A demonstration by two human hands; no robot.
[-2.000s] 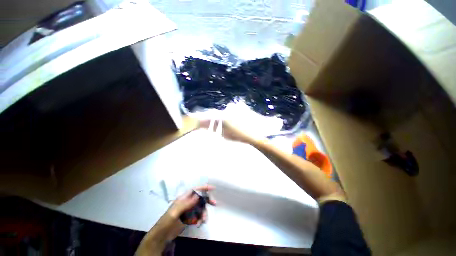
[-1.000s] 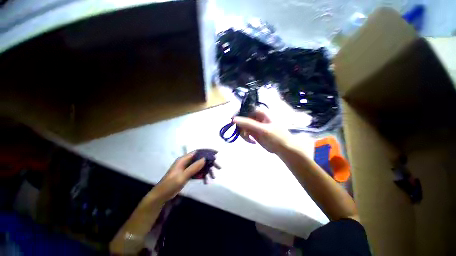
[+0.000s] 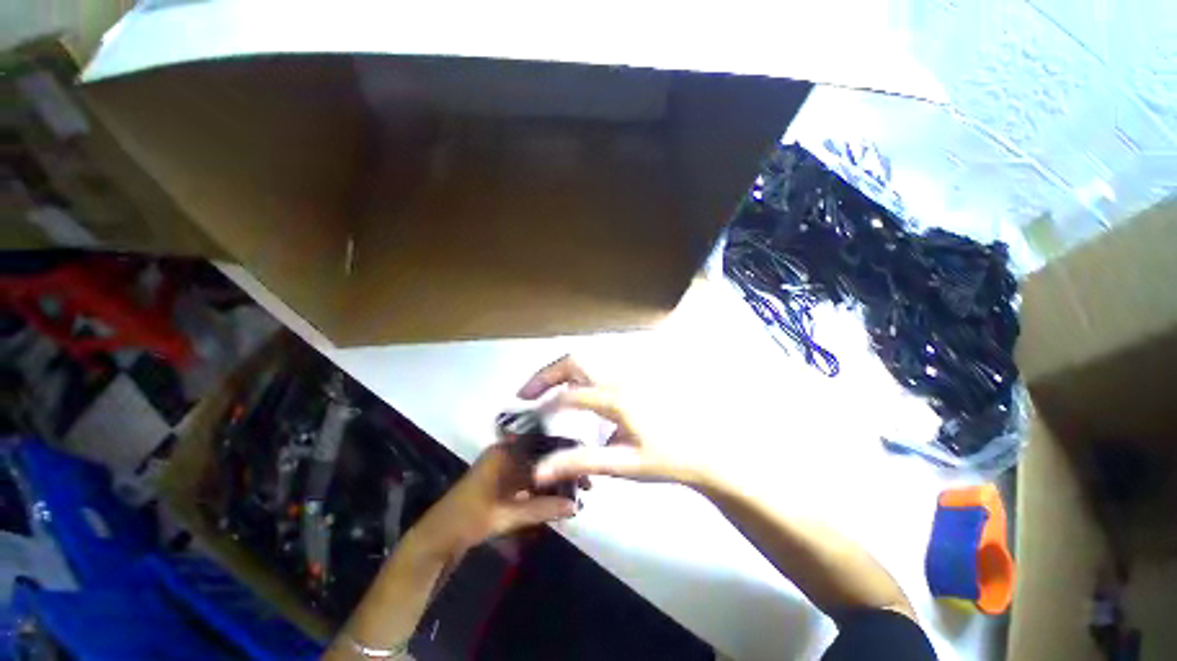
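Note:
My left hand (image 3: 484, 497) is closed around a black electronic device (image 3: 553, 475) above the front edge of the white table. My right hand (image 3: 600, 439) meets it from the right. Its fingers are on a small dark looped charging cable (image 3: 519, 422) at the top of the device. A pale glare lies between the fingers, and I cannot tell if it is a clear bag. The fingers hide much of the device. The cable pile (image 3: 904, 284) lies at the back right on clear plastic, with one loop sticking out toward me.
The left carton (image 3: 516, 220) lies on its side behind my hands, mouth facing me. The right carton (image 3: 1078, 323) stands at the right edge. An orange-and-blue ring (image 3: 991, 549) is beside it on the table (image 3: 723, 568). A floor carton (image 3: 323, 504) of dark units and blue bags (image 3: 116, 568) are lower left.
The view has swung left. My right hand has come from beside the cable pile to my left hand, bringing a looped cable. The two hands are now together at the device.

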